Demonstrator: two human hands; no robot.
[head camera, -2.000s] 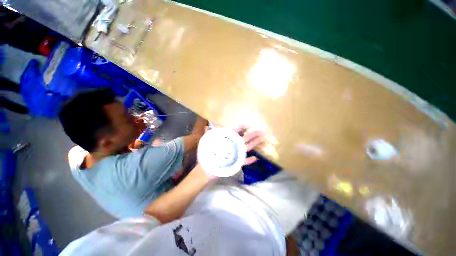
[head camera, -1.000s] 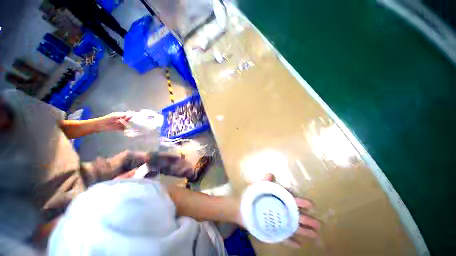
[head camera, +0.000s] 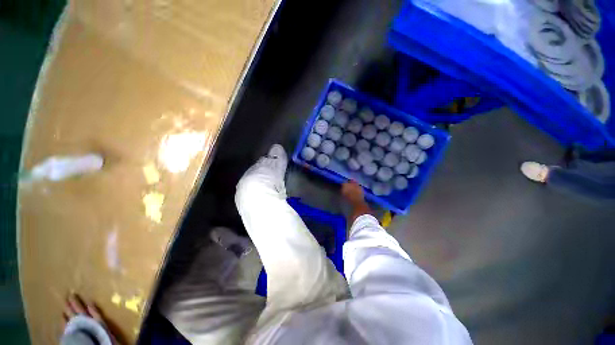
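Note:
A blue crate (head camera: 427, 180) on the floor holds rows of pale round cylindrical bodies (head camera: 365, 145). My right hand (head camera: 353, 193) is at the crate's near long side, seen from its back; its fingertips are not clear, so I cannot tell if it grips the rim or a body. My left hand (head camera: 82, 311) is at the bottom left over the tan board, cut off by the picture's edge. A pale round unit (head camera: 85, 331) lies in it, with fingertips showing beyond its rim.
The tan board (head camera: 101, 87) carries a white glue bottle (head camera: 67, 166) and yellow scraps (head camera: 153, 206). A large blue crate (head camera: 465, 50) of white rings (head camera: 556, 44) stands at upper right. Another blue crate (head camera: 324, 217) is by my legs. A person's shoe (head camera: 535, 171) is at right.
The view has swung from the bench and neighbouring workers down to the floor crates. My right hand now shows at the crate of bodies. The hand with the round unit is now at the lower left.

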